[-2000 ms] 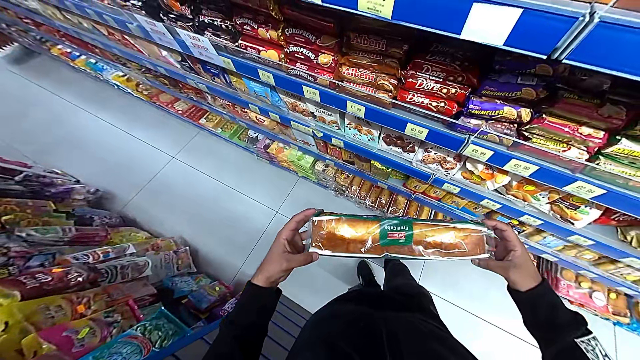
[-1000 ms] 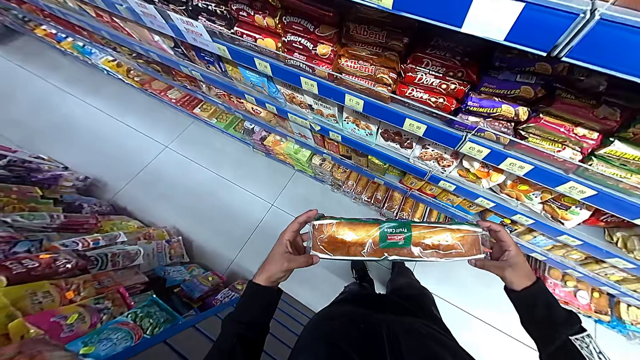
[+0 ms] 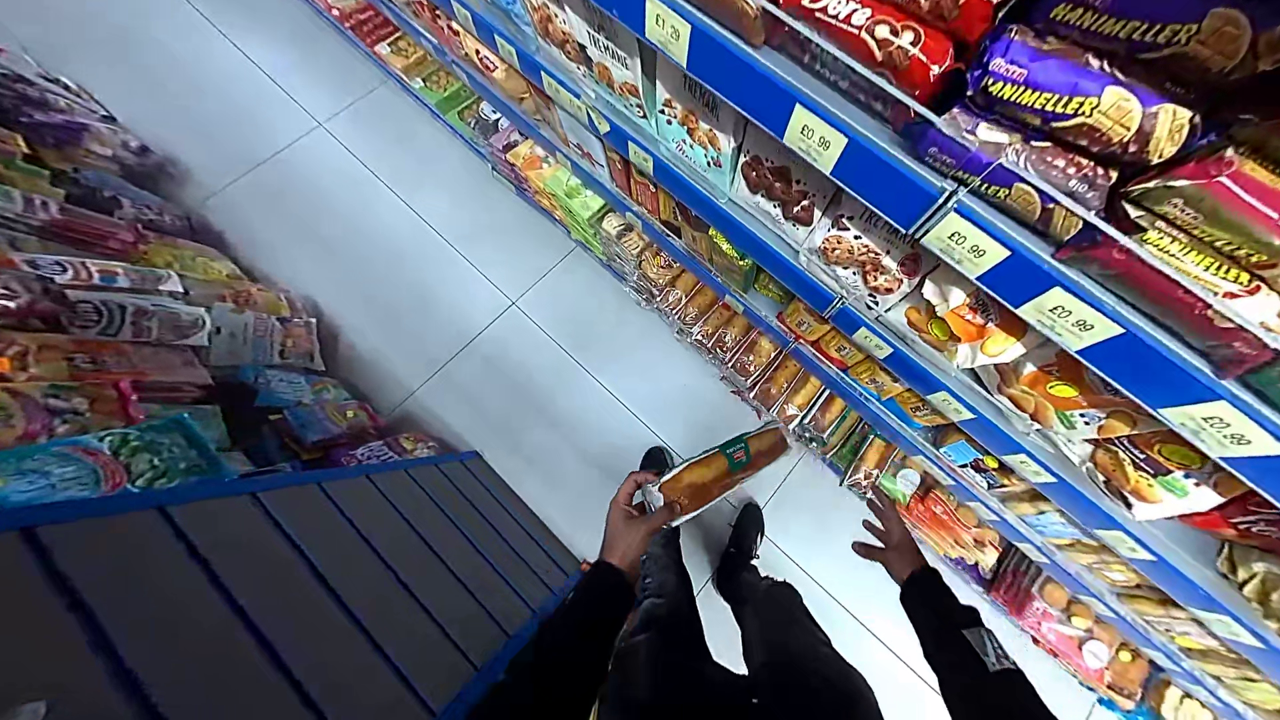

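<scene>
My left hand grips one end of a long wrapped fruit cake with a green label, low over the floor in front of my legs. The far end of the cake tilts up toward the bottom shelf. Nothing is in my right hand; its fingers are spread beside the low shelf, close to packets of baked goods. Similar long wrapped cakes stand in a row on the bottom shelf, just beyond the held one.
Blue-edged shelves with biscuit packets and price tags run diagonally along the right. A slatted grey stand with a blue frame is at the lower left, beside piled sweet bags. Pale floor tiles lie between.
My right hand has let go of the cake and moved away to the right. The cake, level between both hands before, now slants in my left hand alone. The view has shifted.
</scene>
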